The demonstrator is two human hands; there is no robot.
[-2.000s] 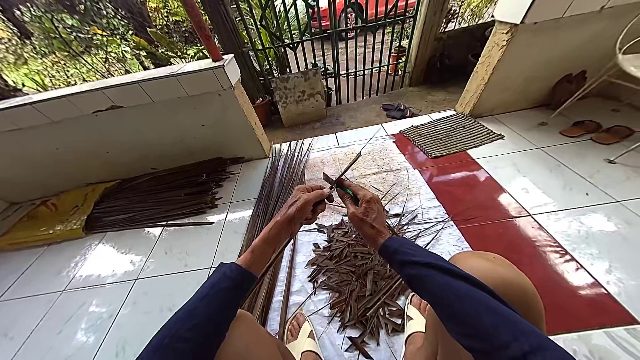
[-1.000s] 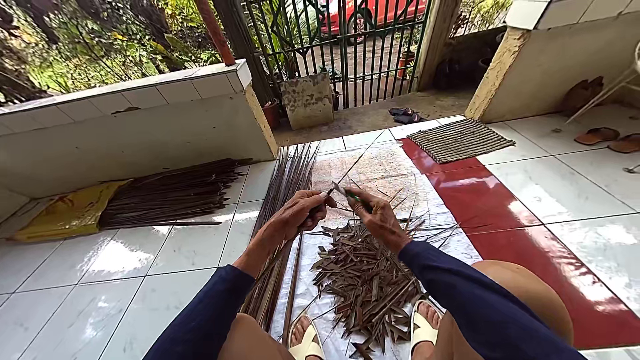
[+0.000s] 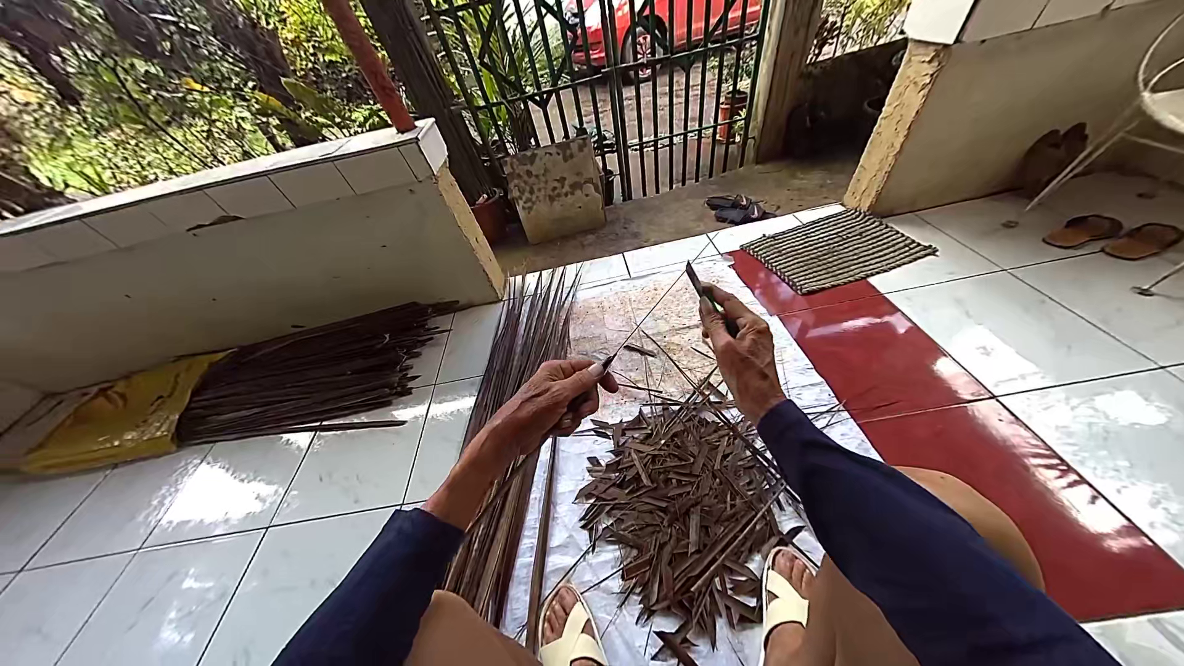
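Observation:
My left hand (image 3: 555, 398) pinches a thin dark leaf strip, whose slender rib (image 3: 657, 310) points up and away to the right. My right hand (image 3: 740, 347) is closed around a small knife (image 3: 696, 280), its dark blade pointing up, apart from the left hand. Below both hands a heap of short brown leaf cuttings (image 3: 684, 509) lies on a white cloth (image 3: 564, 518) between my feet. A bundle of long thin brown leaf strips (image 3: 523, 370) runs along the cloth's left side, partly behind my left forearm.
Another dark bundle of leaf strips (image 3: 305, 375) lies on yellow plastic (image 3: 120, 416) by the low wall at left. A red mat strip (image 3: 925, 425) and a woven doormat (image 3: 837, 248) lie at right. Brown sandals (image 3: 1142, 240) are at far right, a metal gate (image 3: 638, 102) ahead.
My hands were close together at the strip in the earlier frames. Now my right hand with the knife is farther up and to the right, apart from the left hand.

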